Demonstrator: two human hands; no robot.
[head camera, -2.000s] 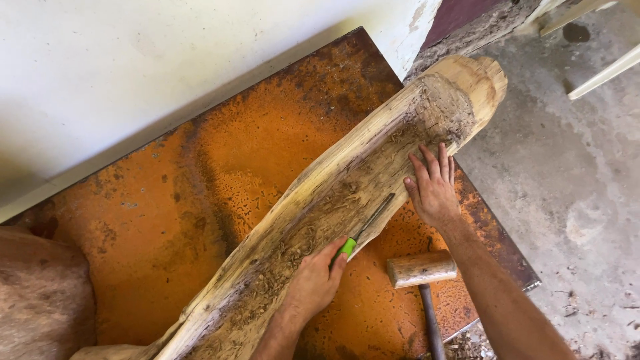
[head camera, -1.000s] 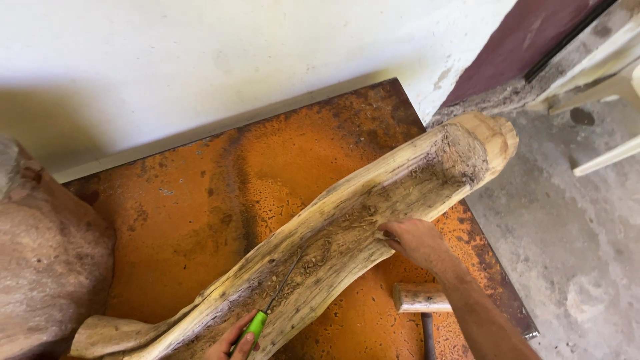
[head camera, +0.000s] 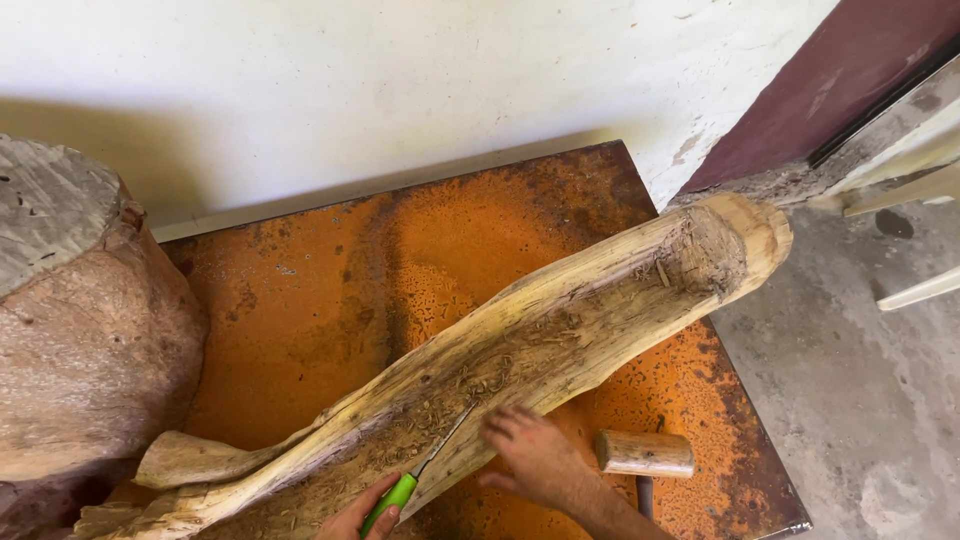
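Note:
A long hollowed log (head camera: 570, 311) lies diagonally across a rusty orange metal table, with loose shavings in its trough. At the bottom, my left hand (head camera: 367, 514) grips the green handle of a wood gouge or chisel (head camera: 442, 442); its metal blade points up and right, the tip among the shavings. My right hand (head camera: 532, 454), slightly blurred, is at the log's near edge, right of the blade, fingers apart and holding nothing; whether it touches the wood I cannot tell. A wooden mallet (head camera: 646, 453) rests on the table right of that hand, its handle partly hidden by my forearm.
A large log section (head camera: 97, 367) stands at the left beside the hollowed log. The table (head camera: 292, 300) runs along a white wall (head camera: 375, 90). Past the table's right edge is a concrete floor (head camera: 847, 360) with pale furniture legs (head camera: 922, 289). The log's far end overhangs that edge.
My right hand has moved down along the log's near edge, towards the gouge. My left hand with the gouge is lower along the log than two seconds ago. The view has shifted.

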